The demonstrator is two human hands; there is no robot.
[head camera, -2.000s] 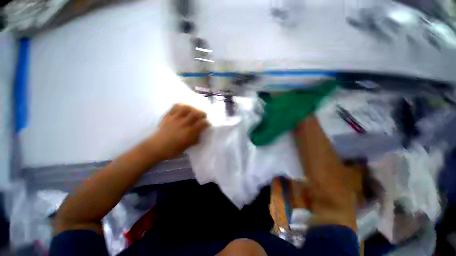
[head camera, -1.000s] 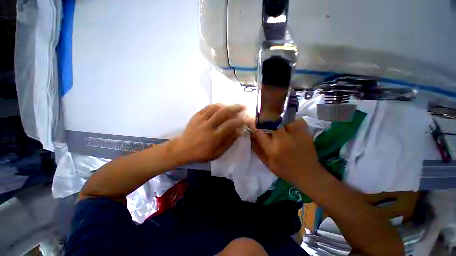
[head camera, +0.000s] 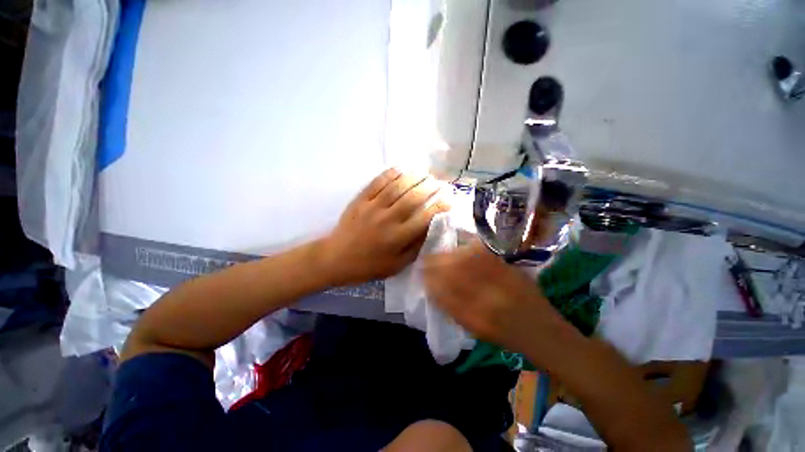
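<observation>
A white garment piece (head camera: 443,331) with a green panel (head camera: 569,274) lies under the head of the white sewing machine (head camera: 635,97) and hangs over the table's front edge. My left hand (head camera: 388,228) lies on the white cloth just left of the needle area, fingers pressed down together. My right hand (head camera: 484,291) is blurred, at the cloth in front of the chrome ring-shaped attachment (head camera: 532,221), fingers bent toward the cloth. The ring hides the needle area. What the right fingertips hold cannot be made out.
The white table (head camera: 247,124) has a grey ruler-marked edge (head camera: 190,265). Stacked white pieces (head camera: 66,132) lie far left beside blue tape (head camera: 117,97). Thread snips (head camera: 746,287) lie right. A red basket (head camera: 281,371) is below left, an open tray (head camera: 675,384) below right.
The view has shifted, so the machine head fills more of the right. My right hand has moved slightly down from the needle area. My left hand stays flat on the cloth.
</observation>
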